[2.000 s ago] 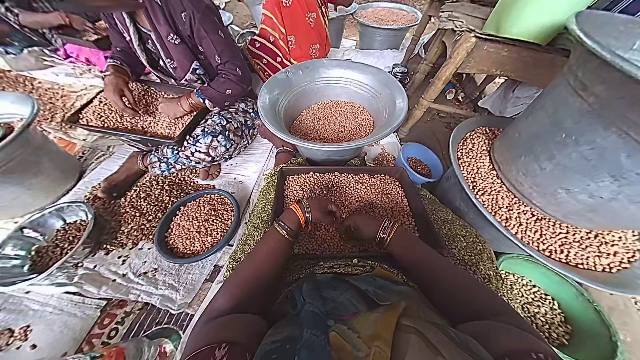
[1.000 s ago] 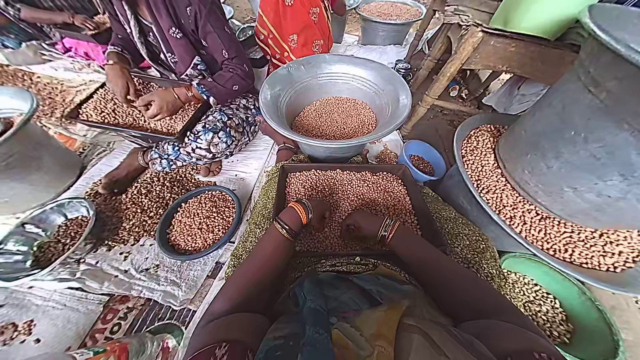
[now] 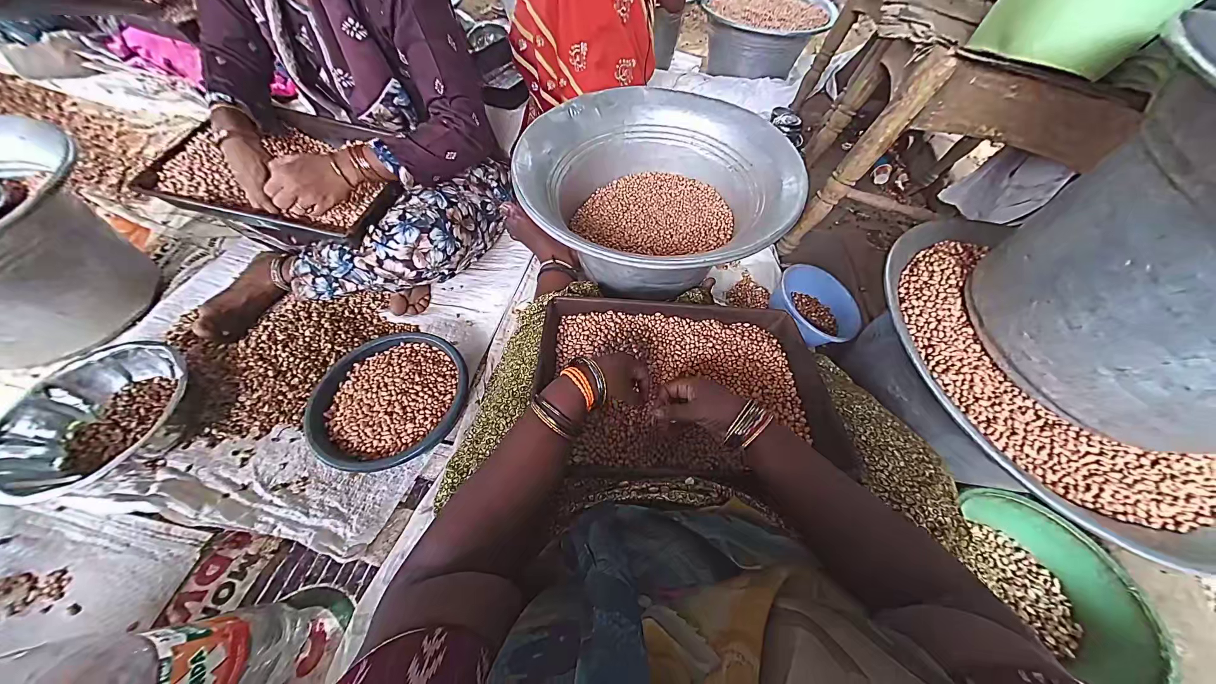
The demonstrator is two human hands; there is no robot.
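Note:
A dark rectangular tray (image 3: 829,418) holding reddish-brown nuts or seeds (image 3: 703,337) lies across my lap. My left hand (image 3: 622,378), with orange and gold bangles at the wrist, is low over the middle of these nuts. Close to its right, my right hand (image 3: 700,400) has its fingers bent over them, pointing left. Whether either hand grips any nuts is too small to tell. Just beyond the tray stands a wide metal basin (image 3: 760,233), part filled with the same kind of nuts.
At left, a person (image 3: 427,104) works over another tray (image 3: 275,225). A dark round bowl (image 3: 463,380) of nuts and a shiny metal bowl (image 3: 157,446) sit left. To the right are a blue bowl (image 3: 841,296), a large metal pan (image 3: 926,356) around a metal vessel (image 3: 1102,256), and a green basin (image 3: 1116,579).
My hands, apart one second ago, are now close together over the nuts. The other person's hands have also come together over their tray.

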